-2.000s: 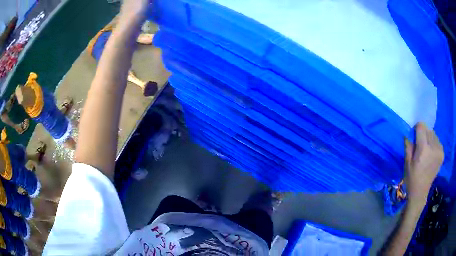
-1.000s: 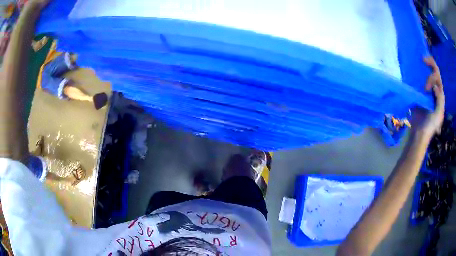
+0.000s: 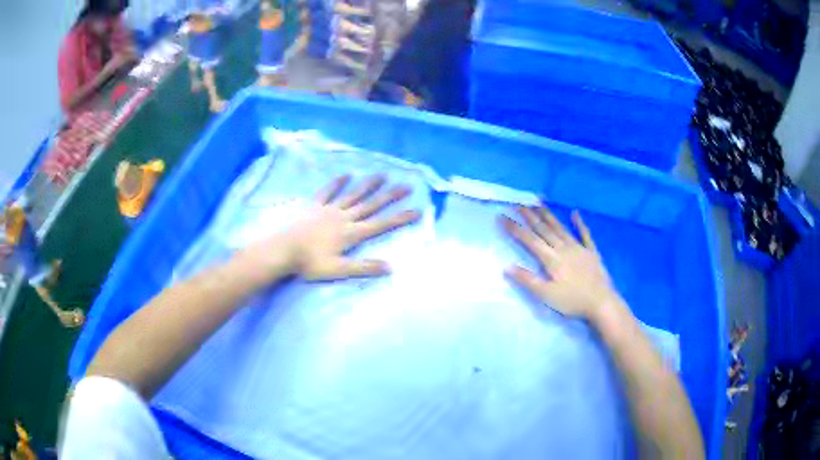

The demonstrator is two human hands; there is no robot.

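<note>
A large blue tray [image 3: 620, 199] fills the middle of the view. A white liner sheet [image 3: 405, 377] lies in its bottom, with its far edge rumpled and folded near the far wall. My left hand [image 3: 337, 234] lies palm down on the liner, fingers spread, left of the middle. My right hand [image 3: 562, 269] lies palm down on the liner's right part, fingers spread. Both hands are bare and grip nothing. Blue tray floor shows to the right of the liner.
A green conveyor [image 3: 90, 216] runs along the left, with figure leg parts [image 3: 205, 54] on it. A person [image 3: 90, 63] is across it. Blue stacked trays [image 3: 584, 85] stand beyond the tray. Crates of dark parts [image 3: 746, 153] are at the right.
The view has shifted to over the lined tray. Both hands have let go of the tray's sides and now lie flat on the liner.
</note>
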